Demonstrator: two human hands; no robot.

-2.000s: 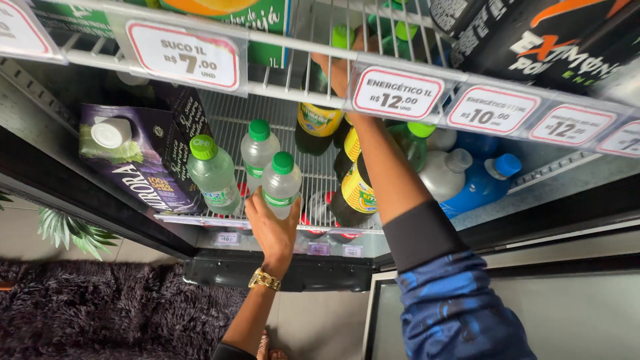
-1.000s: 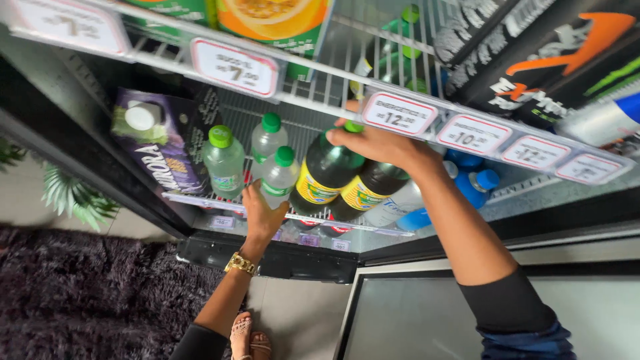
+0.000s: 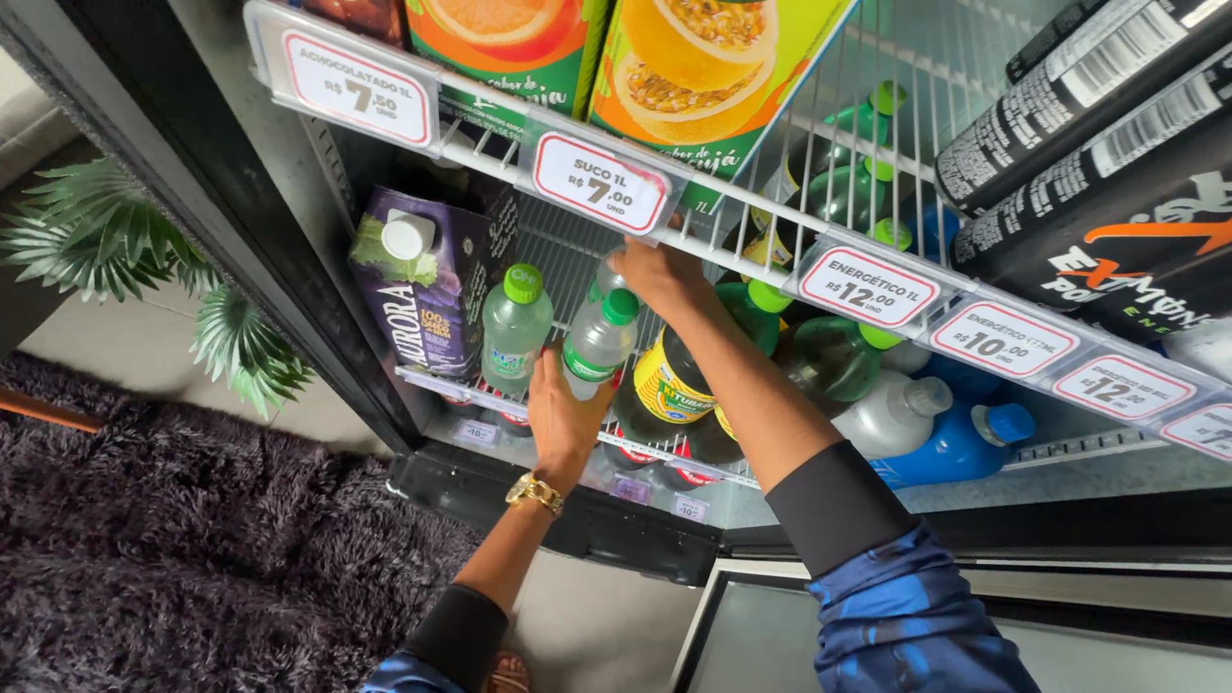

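My left hand point(image 3: 568, 409) is around the lower part of a clear plastic bottle with a green cap point(image 3: 602, 342), at the front edge of the lower wire shelf. Just behind it, my right hand point(image 3: 659, 274) reaches under the upper shelf, its fingers at the top of another clear bottle point(image 3: 608, 274); how firmly they hold it is hidden. A clear bottle with a lighter green cap point(image 3: 517, 327) stands to the left, beside a purple juice carton point(image 3: 423, 279). Dark soda bottles with yellow labels point(image 3: 669, 385) stand right of my left hand, partly behind my right forearm.
The upper wire shelf point(image 3: 741, 202) with its price tags overhangs both hands, bearing juice cartons point(image 3: 693, 67) and black cans point(image 3: 1088, 221). White and blue bottles point(image 3: 948, 443) lean at the right. The fridge's black frame point(image 3: 558, 520) runs below; a shaggy rug point(image 3: 192, 539) lies left.
My right hand has moved left from the dark soda bottles to the clear bottle behind my left hand. My left hand stays at the front clear bottle.
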